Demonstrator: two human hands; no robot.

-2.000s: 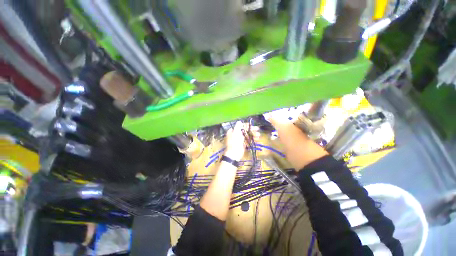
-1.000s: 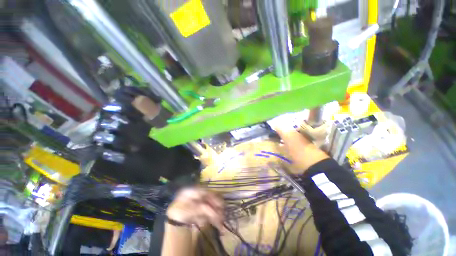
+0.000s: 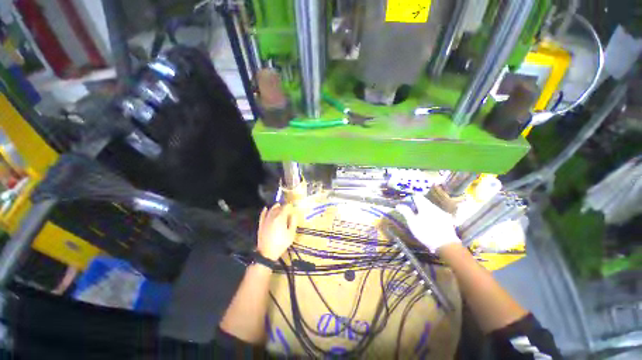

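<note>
Thin black cables [image 3: 331, 266] lie across the round cardboard sheet [image 3: 331, 299]. A narrow silver bar [image 3: 421, 271] lies at an angle among them on the right. My left hand [image 3: 277, 230], bare with a dark wristband, is over the sheet's left edge beside the cables; whether its fingers grip any is unclear. My right hand [image 3: 429, 223], in a white glove, is at the sheet's upper right, above the bar and near the silver lower mould [image 3: 359, 181]. Its fingertips are washed out by glare, so I cannot tell if it holds anything.
The green platen [image 3: 394, 149] spans above the mould, with green-handled cutters [image 3: 320, 122] on it. Chrome tie bars [image 3: 310, 60] rise through it. Hanging black cable bundles [image 3: 204, 140] stand at left. Silver square profiles [image 3: 493, 218] are stacked at right.
My left hand moved from the mould back over the cables, then up to the sheet's left edge. My right hand is drawn back slightly from under the platen. The camera view has turned.
</note>
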